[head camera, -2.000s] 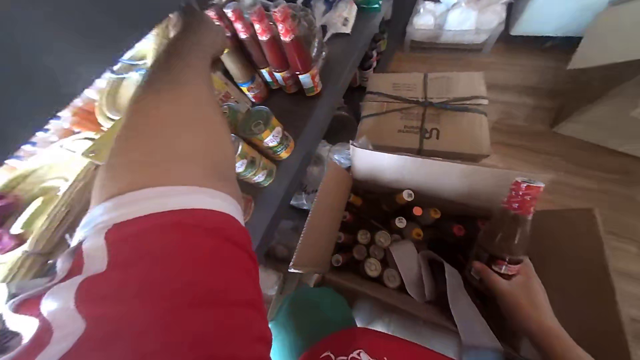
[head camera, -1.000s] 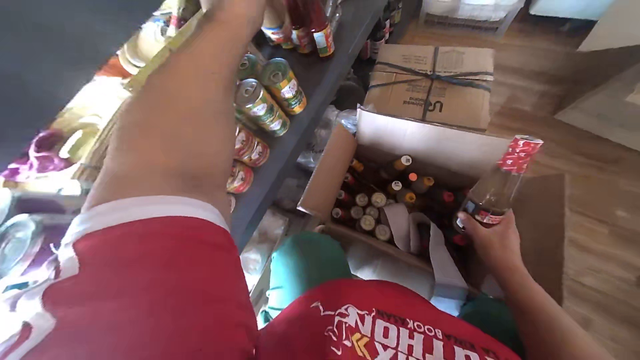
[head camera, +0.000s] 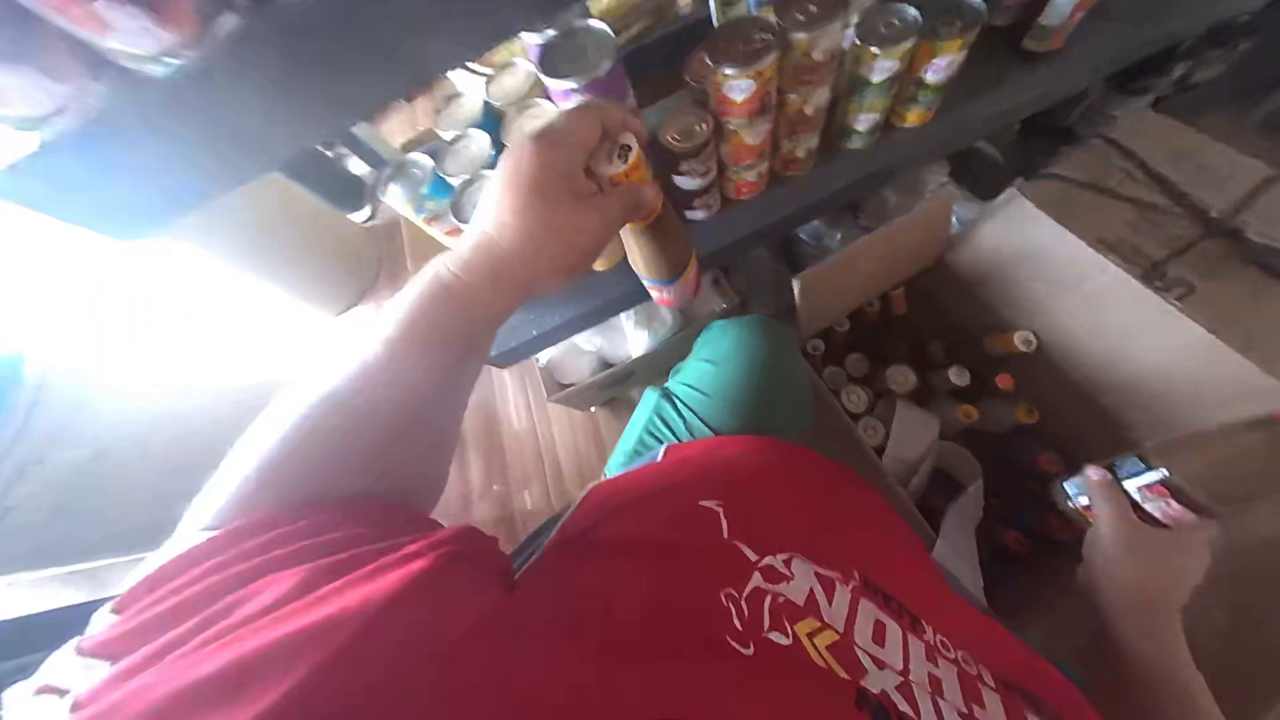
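My left hand (head camera: 560, 190) is closed round the neck of a sauce bottle (head camera: 660, 255) with a tan content and an orange-and-white cap. It holds the bottle at the front of the dark shelf, beside stacked cans (head camera: 745, 110). My right hand (head camera: 1145, 550) grips a glass bottle (head camera: 1150, 490) with a red label over the open cardboard box; most of that bottle is hidden or blurred. Inside the box stand several capped bottles (head camera: 900, 378), next to a pale cardboard strip (head camera: 960, 500).
The open cardboard box (head camera: 1120, 290) is at the right, by my green-clad knee. A tied cardboard carton (head camera: 1180, 190) lies beyond it. The dark shelf (head camera: 800, 200) runs across the upper middle, with more cans (head camera: 470, 150) at the left and clear plastic-wrapped items (head camera: 620, 340) below.
The view has swung strongly to the left. My left hand has come away from the red sauce bottles on the shelf and now holds the tan bottle. My right hand still holds its bottle, now lower.
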